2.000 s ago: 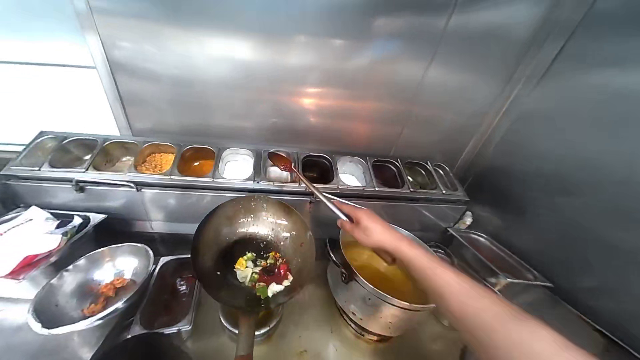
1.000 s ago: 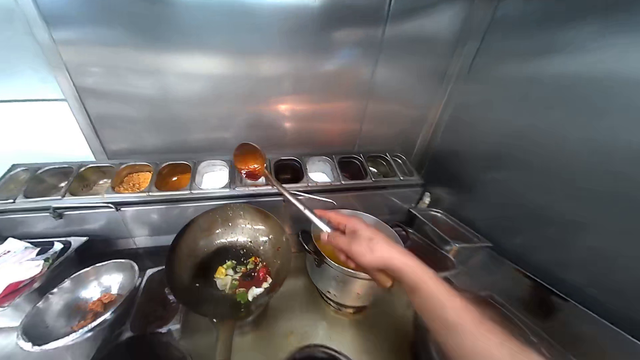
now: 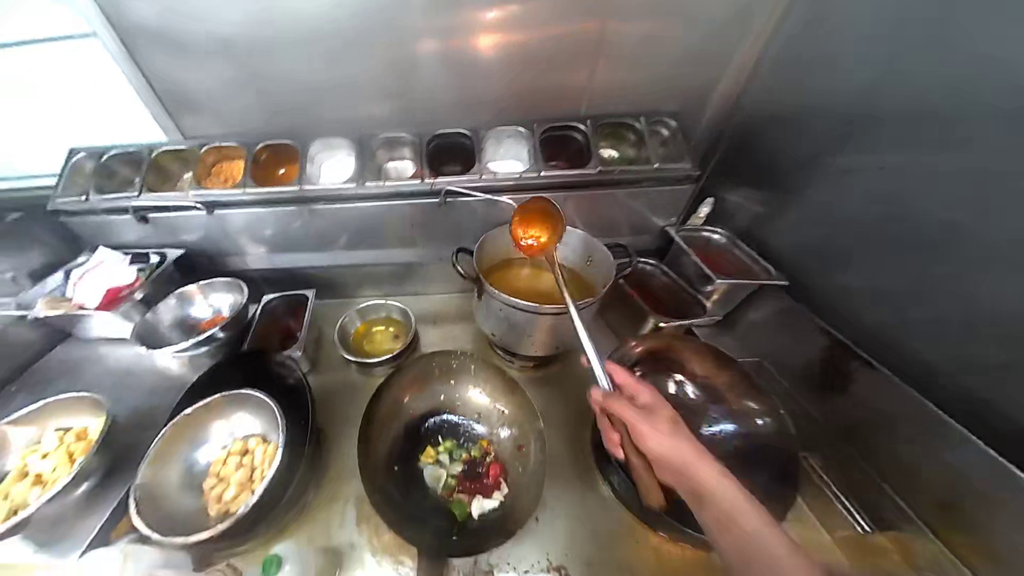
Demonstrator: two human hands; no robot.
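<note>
My right hand (image 3: 644, 416) grips a long-handled steel ladle (image 3: 538, 227) near its wooden grip. Orange-red sauce coats the ladle's bowl, which is held over a two-handled aluminium pot (image 3: 524, 324) of yellowish broth. Left of the hand, a wok (image 3: 392, 448) holds chopped vegetables (image 3: 452, 464) and a dark red sauce. Beneath my forearm lies a second dark wok (image 3: 744, 408). My left hand cannot be seen.
A rail of steel condiment containers (image 3: 320, 192) runs along the back. On the left are steel bowls with pale food chunks (image 3: 240, 472) and yellowish pieces (image 3: 48, 468). A small bowl of yellow liquid (image 3: 380, 336) stands behind the wok; sauce pans (image 3: 724, 260) stand at right.
The ladle has moved from the condiment rail to over the pot, still in my right hand. The view has shifted, showing more of the stove's near side.
</note>
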